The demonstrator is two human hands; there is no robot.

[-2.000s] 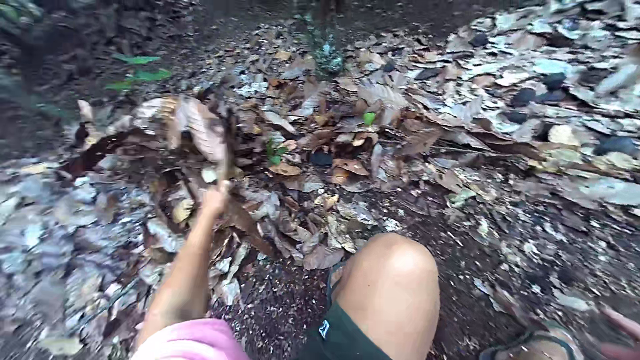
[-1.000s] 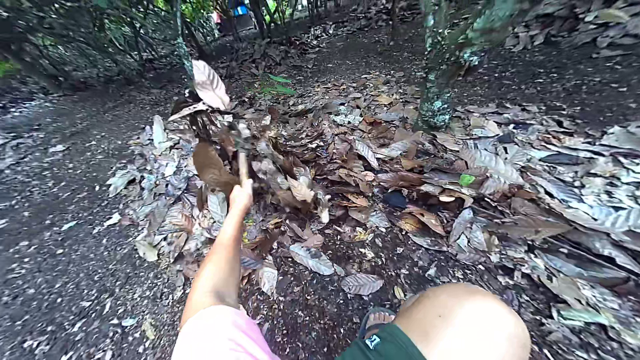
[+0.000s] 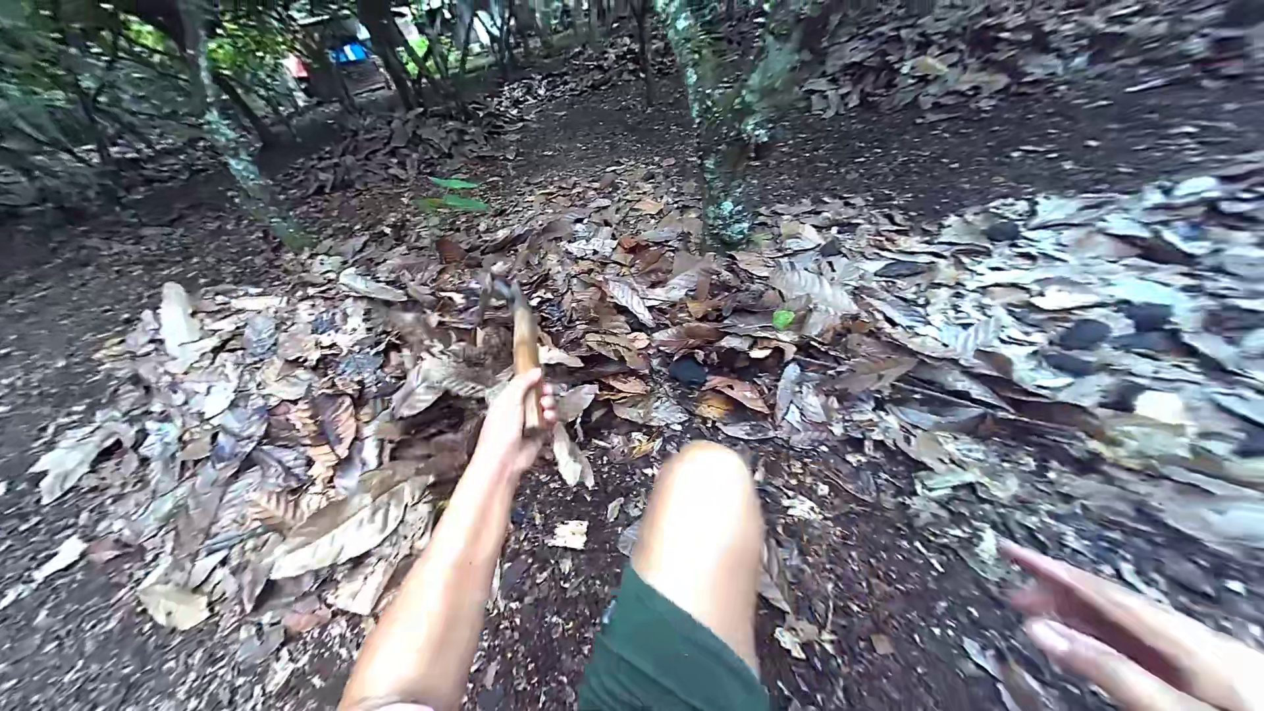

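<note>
My left hand [image 3: 518,415] grips the wooden handle of a short hand tool [image 3: 525,336]. The tool points forward and up, and its dark metal head is blurred among the dry leaves, so its exact kind is hard to tell. Brown fallen leaves [image 3: 336,434] lie heaped around and left of the tool head. At the lower right, my right hand [image 3: 1106,622] is held above dark soil, thumb and fingers apart, with nothing in it. My bare knee [image 3: 706,494] and green shorts are between the two hands.
A lichen-covered trunk [image 3: 726,178] rises beyond the leaf pile, and a thinner slanting trunk [image 3: 232,158] is at the left. A small green-leaved plant [image 3: 456,196] grows between them. Dark round objects [image 3: 1084,334] lie among leaves at right. Bare soil [image 3: 849,583] shows near my knee.
Leaves that were raised around the tool one second ago are now lower, and the tool head shows. My right hand has come into view since then. The view has shifted.
</note>
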